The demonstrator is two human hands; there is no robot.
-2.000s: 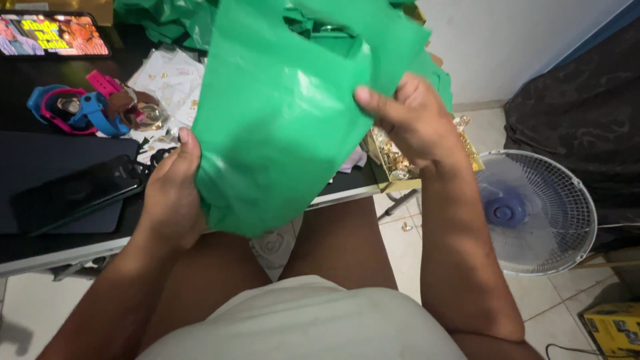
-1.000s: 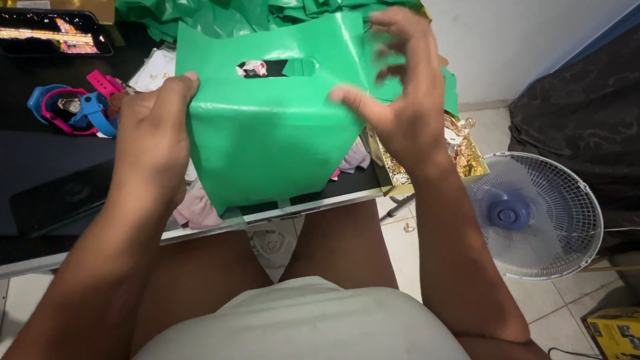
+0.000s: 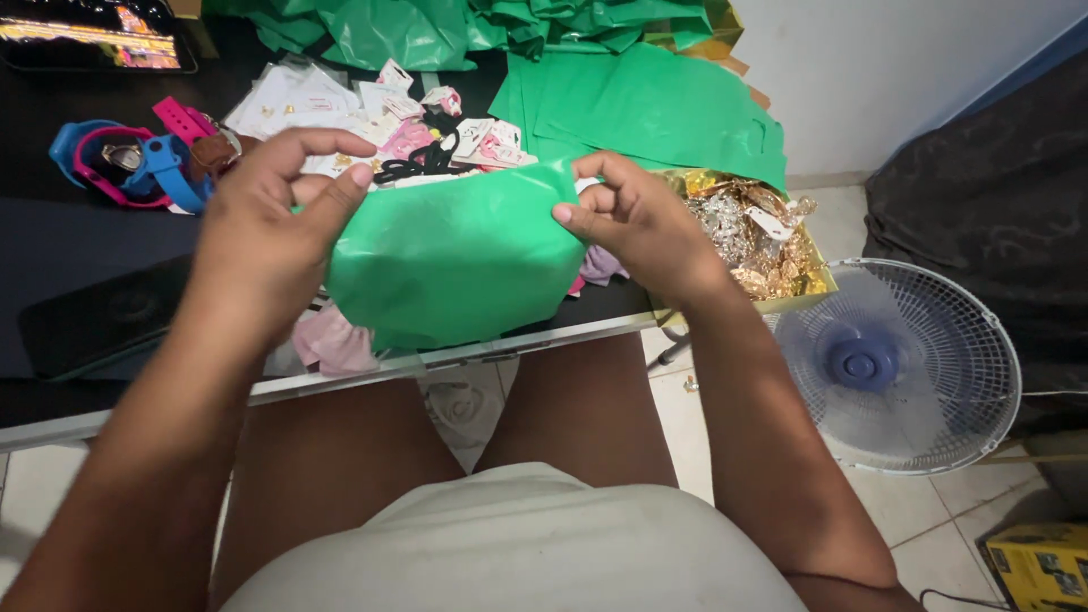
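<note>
A green plastic bag (image 3: 459, 255), its upper part apparently folded over, spans the space between my hands at the table's front edge. My right hand (image 3: 637, 225) pinches its upper right corner between thumb and fingers. At its upper left is my left hand (image 3: 285, 212), thumb and forefinger slightly apart; whether it grips the bag is unclear. Behind the bag lie black elastic cords (image 3: 425, 163), pink hair accessories on cards (image 3: 493, 143) and small clear packets (image 3: 293, 98). A pink cloth item (image 3: 336, 340) is partly under the bag's left side.
Flat green bags (image 3: 646, 110) lie behind my right hand, near a gold box (image 3: 820, 285) of jewelry. Watches (image 3: 140, 166) and a dark phone (image 3: 102, 314) are at left; a lit phone (image 3: 98, 38) is beyond. A fan (image 3: 892, 365) stands right of the table.
The bag was held up larger, with its handle slot showing one second ago; now it is a smaller shape without the slot in view. My right hand has come down to its corner.
</note>
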